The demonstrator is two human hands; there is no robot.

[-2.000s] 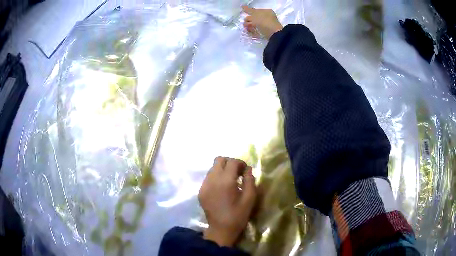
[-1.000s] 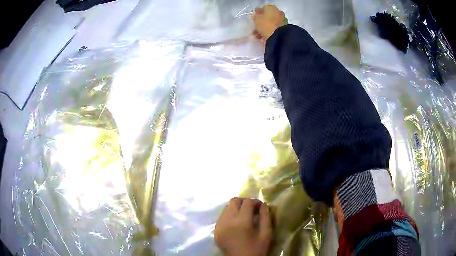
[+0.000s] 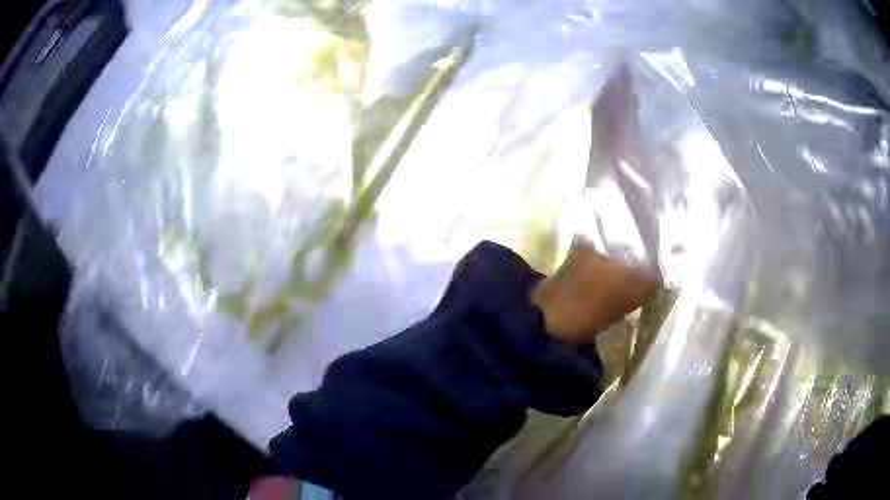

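Observation:
Clear, shiny polybags with yellow-green print lie in front of me, washed out by glare. My left hand, in a dark sleeve, reaches from the lower left to the centre right. It is blurred, and its fingertips are lost at a raised, creased edge of clear film. I cannot tell if they grip it. A blurred brownish-mauve patch shows in the film above; what it is cannot be told. My right hand is not visible; a dark shape at the lower right edge may be its sleeve.
A dark object with a pale mark is at the upper left. A large dark shape fills the left and lower left edge. Crinkled film spreads along the right side.
My right arm has left the far edge of the film. My left hand has moved up and right. The film on the right is now lifted and creased, and the view has shifted.

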